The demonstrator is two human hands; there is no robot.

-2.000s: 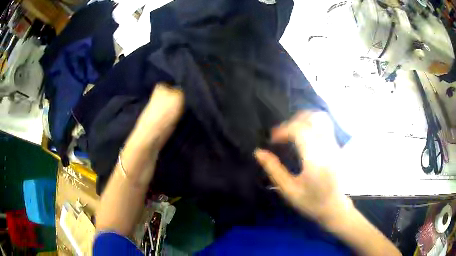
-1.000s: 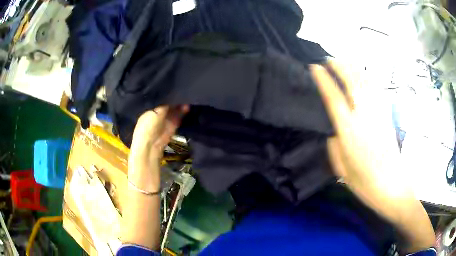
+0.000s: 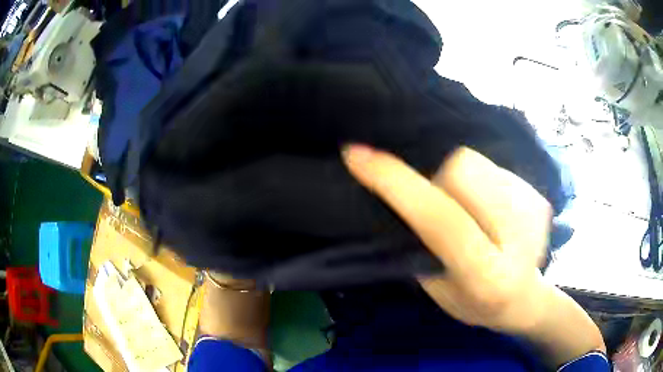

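A bulky dark garment (image 3: 291, 109) fills the middle of the head view, blurred, and is lifted at its near edge over the table front. My right hand (image 3: 472, 232) is at its right near part, index finger stretched over the cloth, other fingers curled; blur hides how firmly it grips. Only my left wrist and forearm (image 3: 234, 309) show at the near edge; my left hand is hidden under or behind the cloth.
White sewing machine (image 3: 618, 54) stands at upper right, with black shears (image 3: 652, 232) at the right edge. Blue cloth (image 3: 142, 73) lies at upper left beside another machine (image 3: 62, 62). Cardboard (image 3: 134, 290), a blue stool (image 3: 65, 256) and a red stool (image 3: 27, 294) are lower left.
The garment's near part has spread and now covers my left hand. My right hand has moved down and left, its index finger now over the cloth.
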